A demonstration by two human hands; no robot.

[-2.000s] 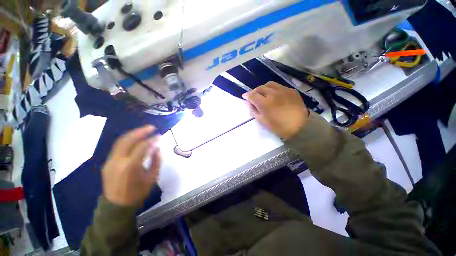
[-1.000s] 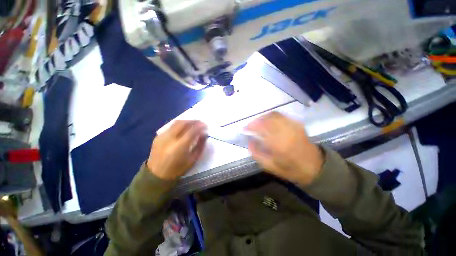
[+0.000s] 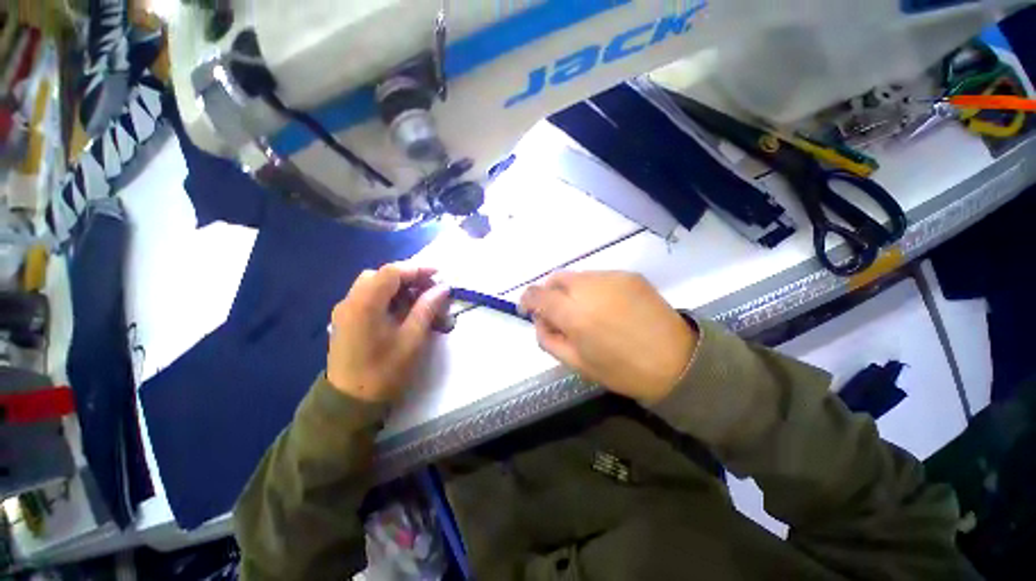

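Observation:
A narrow navy strip [image 3: 489, 301] is stretched between my two hands, in front of the needle area. My left hand [image 3: 381, 329] pinches its left end. My right hand [image 3: 613, 331] pinches its right end. The presser foot area [image 3: 475, 225] is just behind the strip, under the lit head. The large navy cut panel [image 3: 278, 323] lies flat left of the needle, beside my left hand. The stack of navy cut strips [image 3: 659, 153] lies right of the needle, with a pale strip [image 3: 613, 191] at its left edge.
The white JACK machine head [image 3: 511, 68] spans the top. Black-handled shears [image 3: 858, 216] lie right of the strips. Orange-handled snips [image 3: 994, 104] and small metal parts [image 3: 880, 119] are at the far right. A long navy bundle [image 3: 100, 363] is far left. A navy scrap [image 3: 875, 388] lies lower right.
My right hand has come from the strip stack to the front of the needle, and my left hand has moved right beside it. The navy strip now shows stretched between them.

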